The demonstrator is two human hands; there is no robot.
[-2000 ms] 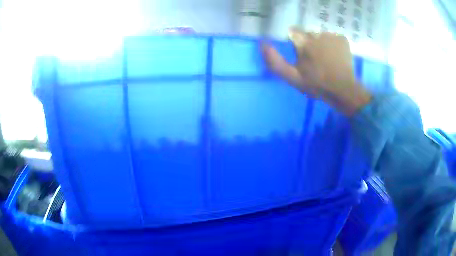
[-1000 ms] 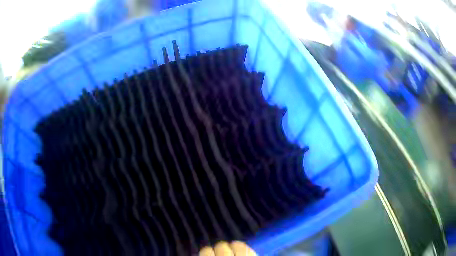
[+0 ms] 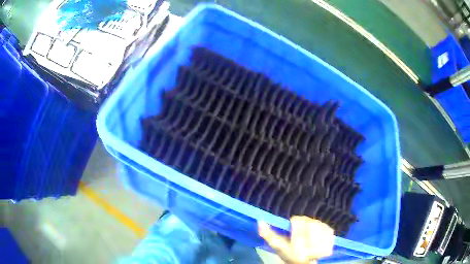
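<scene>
A large blue plastic crate [image 3: 247, 206] fills the middle of the view, tilted across it. Black molded parts [image 3: 247, 134] stand upright inside it in wavy rows. One hand [image 3: 299, 240] is at the crate's near rim, at the lower right, with fingers over the rim and thumb outside. It looks like my right hand. A light-blue sleeve [image 3: 165, 242] shows below the crate at the lower left. The other hand is not visible; the crate may hide it.
A green bench [image 3: 319, 31] runs behind and right of the crate. White-bordered panels [image 3: 77, 56] with blue film lie at the upper left. Stacked blue crates [image 3: 46, 134] stand left. A yellow line [image 3: 111, 209] crosses the grey floor. Black items [image 3: 425, 227] are at the lower right.
The view has turned. The crate now lies at another angle, with the bench behind it and floor at left. The hand has shifted right along the near rim and shows more fully.
</scene>
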